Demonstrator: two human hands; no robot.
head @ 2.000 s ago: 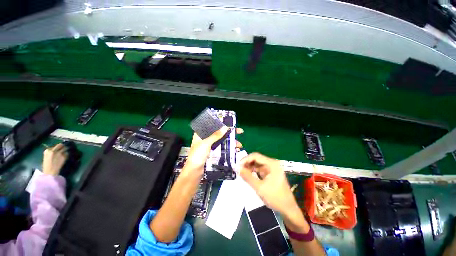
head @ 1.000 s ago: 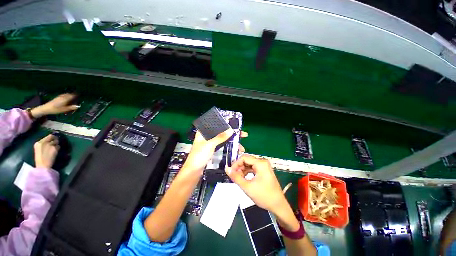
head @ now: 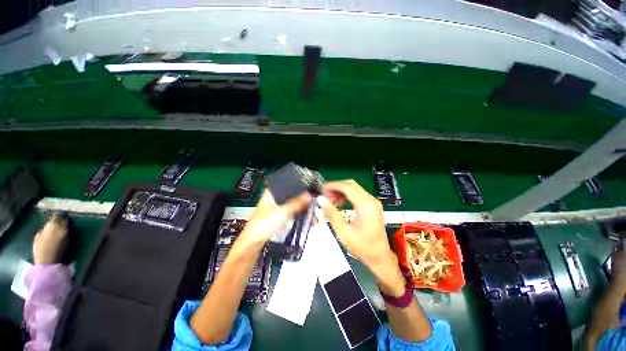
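Note:
My left hand (head: 269, 214) grips a phone assembly (head: 296, 230) together with a dark grey flat panel (head: 285, 182) at its upper left, both raised over the bench. My right hand (head: 355, 218) is at the assembly's upper right, its fingertips together near the edge; they are blurred, and I cannot tell whether they pinch anything. A white backing sheet (head: 294, 291) lies below the hands. Beside it are black adhesive pads (head: 344, 291) on a white-edged strip.
An orange-red bin (head: 458, 274) holds tan strips. A black tray (head: 147, 274) with one assembly stands left; a shiny black blister tray (head: 511, 281) stands right. Assemblies (head: 386, 186) lie along the green belt. A neighbour's hand (head: 50, 240) is far left, another person's arm (head: 609, 308) far right.
My right hand has moved up from the assembly's lower part to its upper right edge. The assembly is tilted differently. The neighbour's arm over the belt at the left has withdrawn.

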